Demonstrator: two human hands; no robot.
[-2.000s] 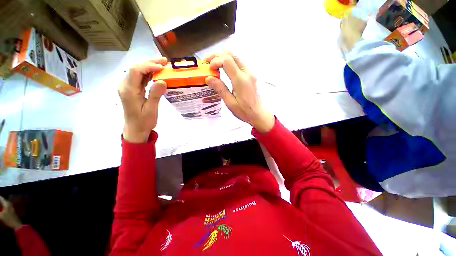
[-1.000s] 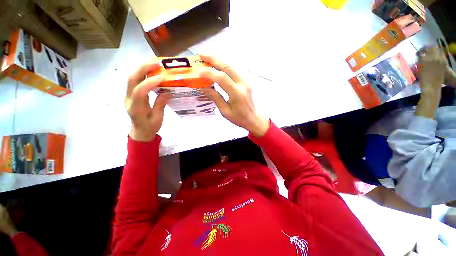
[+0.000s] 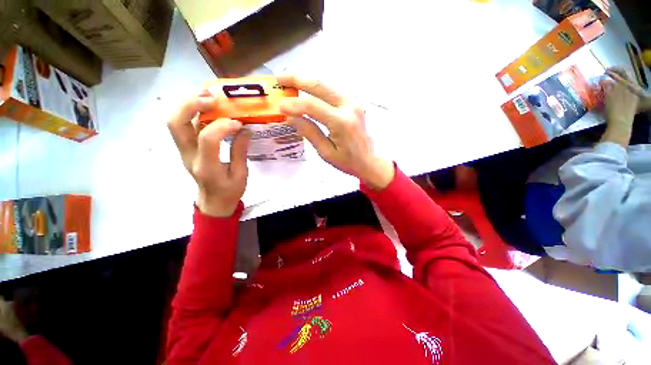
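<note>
A retail box [image 3: 250,107] stands on the table in front of me, its orange end with a dark slot cutout facing up and its printed broad face towards me. My left hand [image 3: 214,146] grips the box's left end, fingers on the orange panel. My right hand [image 3: 332,128] grips the right end, with fingers over the top and the thumb at the near edge. The far side of the box is hidden.
An open brown carton [image 3: 260,32] lies just beyond the box. Retail boxes lie at left [image 3: 46,93] and lower left [image 3: 46,224], brown cartons [image 3: 107,28] at upper left. A neighbour's hand [image 3: 617,96] touches a box [image 3: 549,107] at right.
The orange end has tilted flatter, its slot flap lying down where it stood up before. Both hands stay on the box. The neighbour's arm has moved right, revealing two boxes.
</note>
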